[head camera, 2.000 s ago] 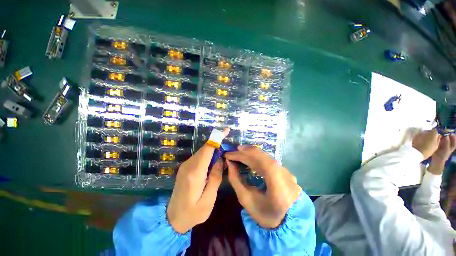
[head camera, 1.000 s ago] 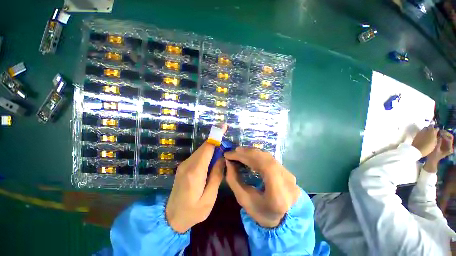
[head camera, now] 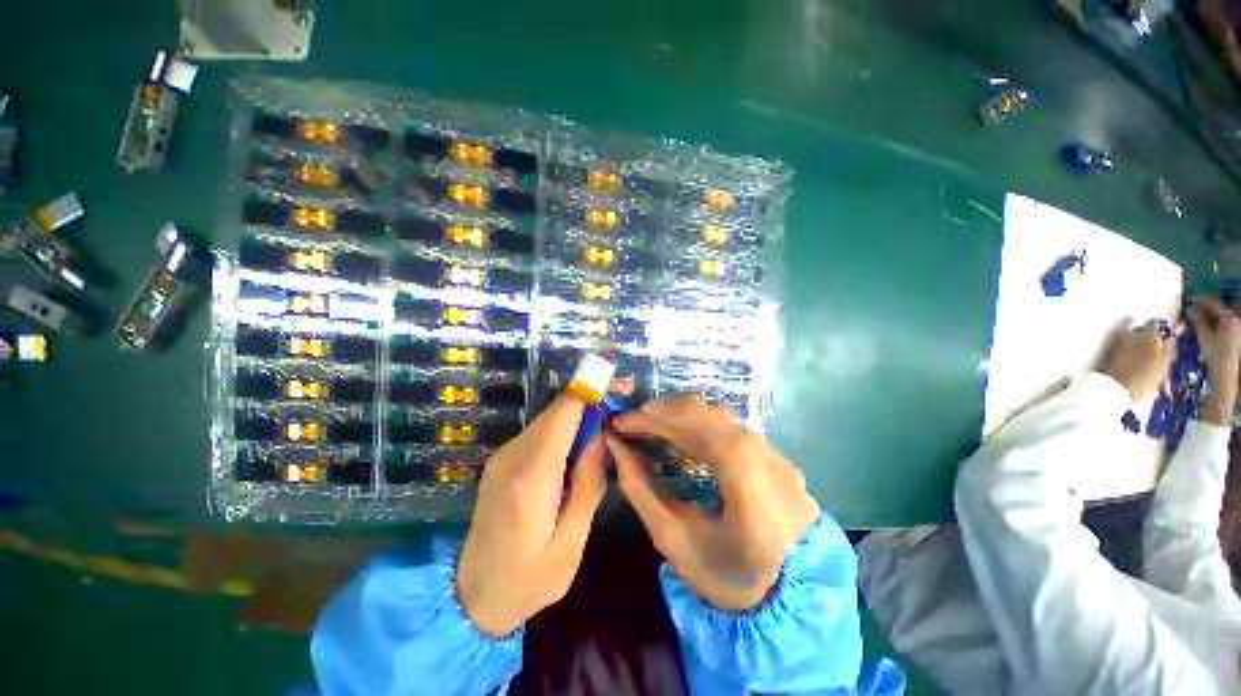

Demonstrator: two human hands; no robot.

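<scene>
My left hand (head camera: 528,510) is bare and holds a blue device unit (head camera: 588,432) between thumb and fingers, above the near edge of the tray. A white-and-yellow tab (head camera: 591,378) sticks up from the unit past my left fingertips. My right hand (head camera: 715,496) has its thumb and index finger pinched at the unit's right side, touching it; the fingers hide what lies between them. The clear blister tray (head camera: 387,498) lies flat under and beyond my hands, with rows of black-and-orange parts in its pockets.
Several silver units, one of them here (head camera: 153,288), lie on the green bench left of the tray. A metal plate (head camera: 245,27) is at the top left. At the right, a person in white sleeves (head camera: 1041,476) handles dark blue pieces over a white sheet (head camera: 1055,331). Small units lie beyond.
My hands stay at the unit with only slight finger movement. The view has shifted slightly. The neighbour's hands have spread apart, with several blue pieces now showing between them.
</scene>
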